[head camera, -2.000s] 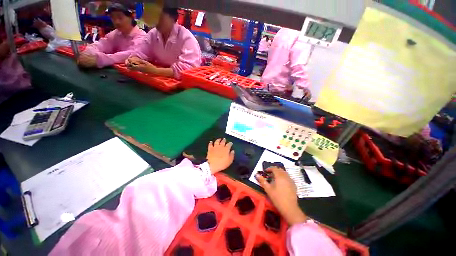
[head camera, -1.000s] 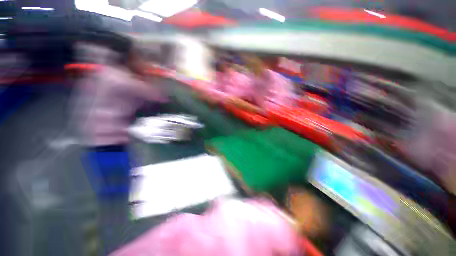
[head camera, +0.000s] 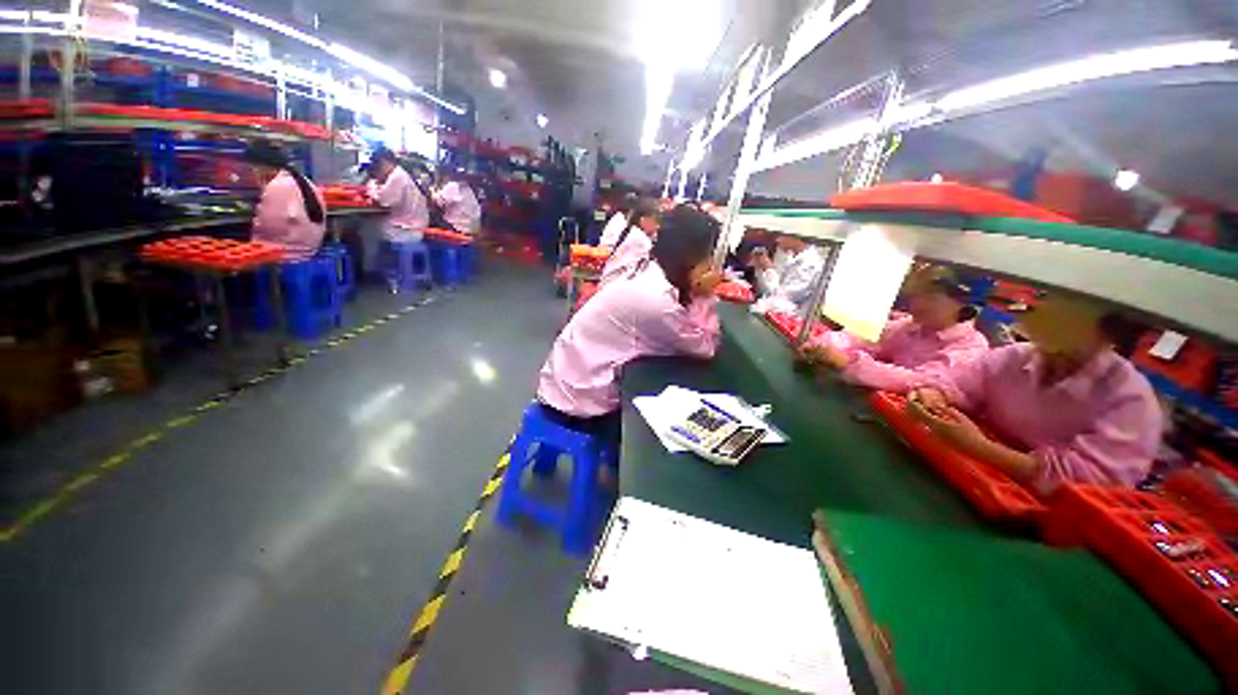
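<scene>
Neither of my hands is in the picture. Only a small patch of pink sleeve shows at the bottom edge. Nearest in front of me, a clipboard with a white record sheet (head camera: 713, 593) lies on the dark-green bench, its metal clip at the left end. To its right lies a flat green board (head camera: 1011, 611) with a worn edge, cut off by the bottom edge. Behind the clipboard, a desk calculator (head camera: 717, 432) rests on white papers.
A person in pink (head camera: 631, 333) sits on a blue stool (head camera: 550, 475) at the bench's left side. Two more people sit across the bench by red trays (head camera: 961, 459). A yellow-black floor line (head camera: 448, 591) runs along the aisle at left. Other workers sit farther back.
The view has swung left and up towards the aisle. My hands, the nearest red tray of watches and the tester have left the picture. The clipboard and green board now show farther right and lower.
</scene>
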